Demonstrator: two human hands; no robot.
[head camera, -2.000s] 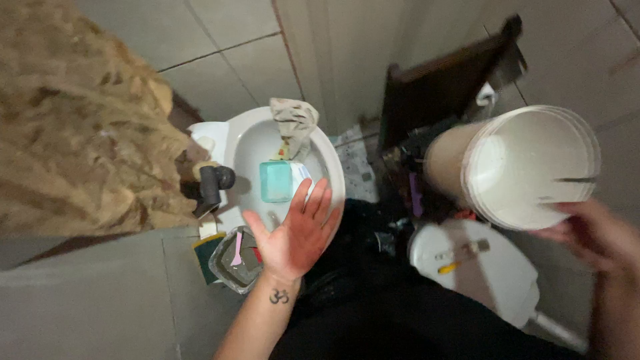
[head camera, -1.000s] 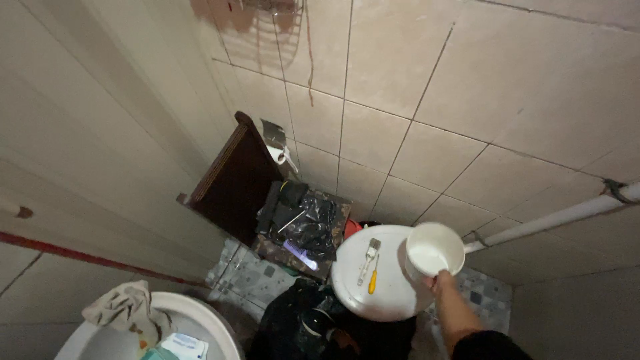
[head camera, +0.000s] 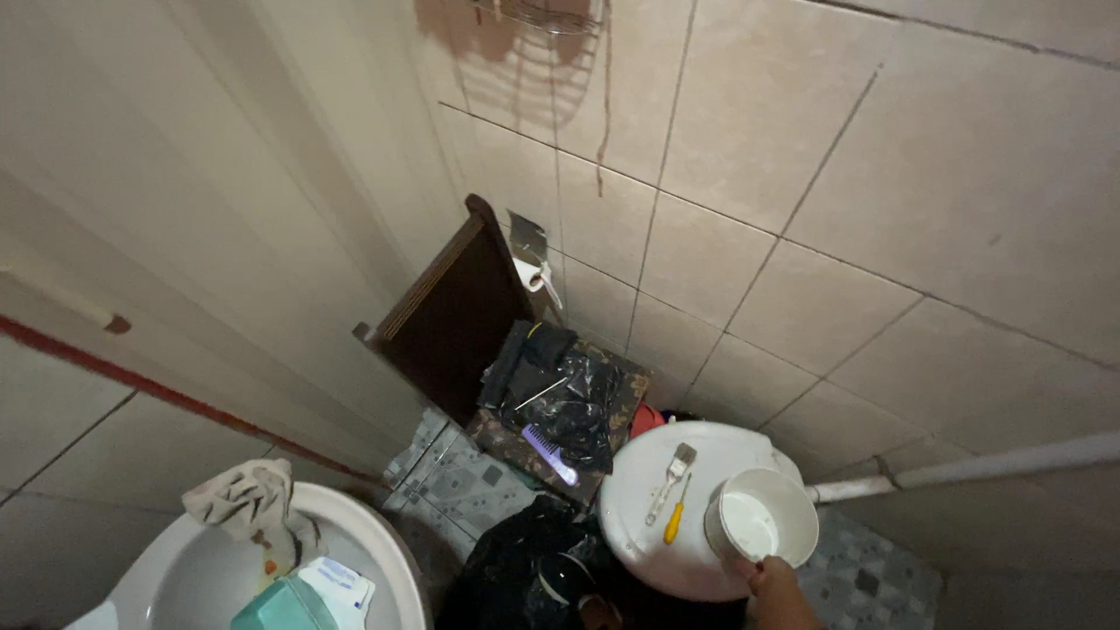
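Observation:
My right hand (head camera: 774, 584) grips the near rim of a white plastic bucket (head camera: 801, 516), which is over the right side of the closed white toilet lid (head camera: 630, 525). Left of the bucket on the lid lie a flat paintbrush (head camera: 672, 483) and a screwdriver with a yellow handle (head camera: 674, 523). My left hand is out of view. At the lower left is a white washbasin (head camera: 394, 551) with a stained cloth (head camera: 249, 503) over its rim, and a teal container (head camera: 284, 605) and a white packet (head camera: 339, 588) inside.
A dark wooden chair (head camera: 455, 306) with a patterned seat stands by the tiled wall. On it lie black plastic (head camera: 586, 394) and a purple comb (head camera: 549, 455). A toilet paper roll (head camera: 528, 274) is behind it. A white pipe (head camera: 989, 462) runs along the right wall.
The view has swung right from the washbasin. The bucket, held up in my right hand two seconds ago, has come down over the toilet lid. My left hand has gone out of view.

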